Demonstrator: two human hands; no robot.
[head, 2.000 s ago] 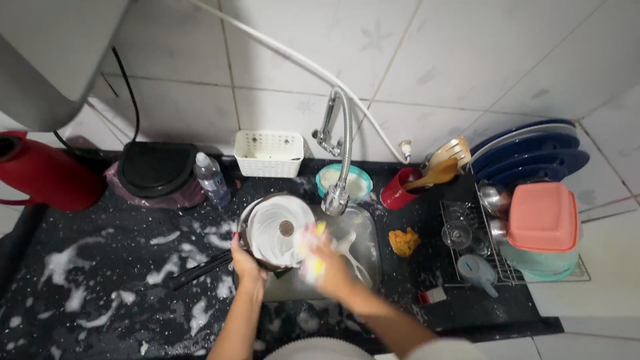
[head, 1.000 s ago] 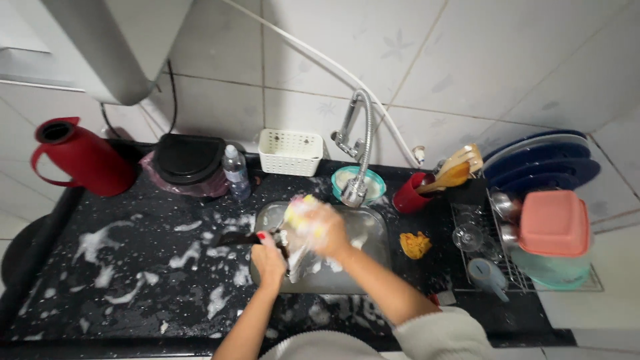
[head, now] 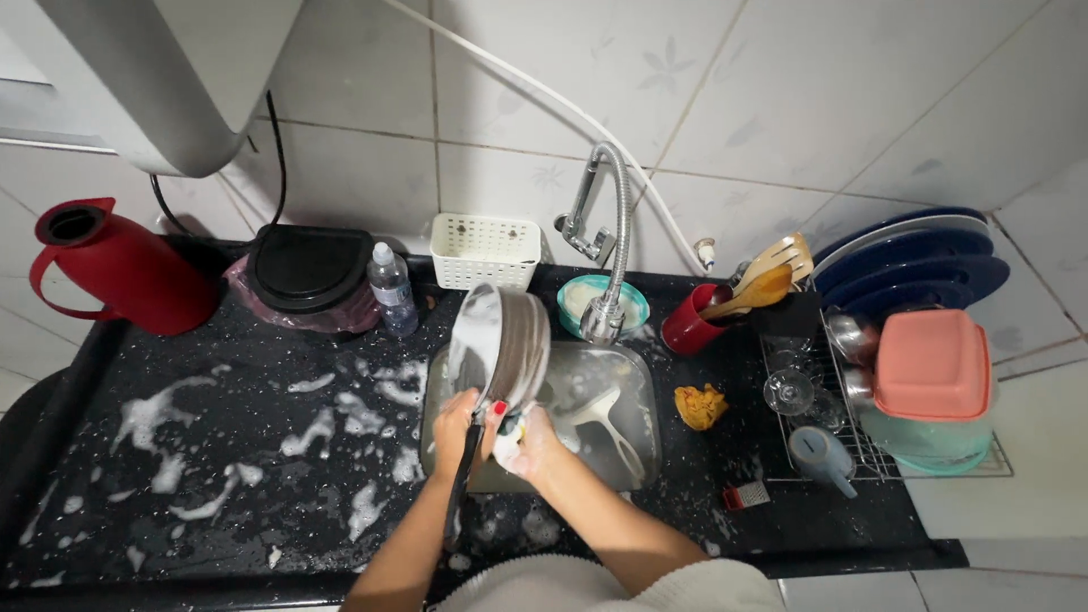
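Note:
A soapy frying pan or saucepan [head: 520, 344] is tilted on its side over the left part of the steel sink [head: 648, 408], its black handle pointing down toward me. My left hand [head: 463, 429] grips it where the handle meets the body. Foam covers my right hand [head: 529, 442], which is closed on a sponge [head: 514, 429], partly hidden, against the pan's near side. A white spatula-like utensil [head: 614, 425] lies in the sink. Above the sink's far edge hangs the flexible faucet [head: 622, 229], its head beside a turquoise bowl [head: 637, 302] of whitish liquid.
Foam patches dot the black counter [head: 280, 527]. Along the back stand a red thermos jug [head: 140, 272], a black-lidded bin [head: 310, 263], a plastic bottle [head: 393, 293], a white basket [head: 484, 255] and a red utensil cup [head: 693, 323]. An orange cloth [head: 701, 406] lies near the loaded dish rack [head: 892, 472].
Two seconds ago the pan's round face was toward the camera; now it is turned on its side. My right hand has moved down to the pan's near side, by the handle.

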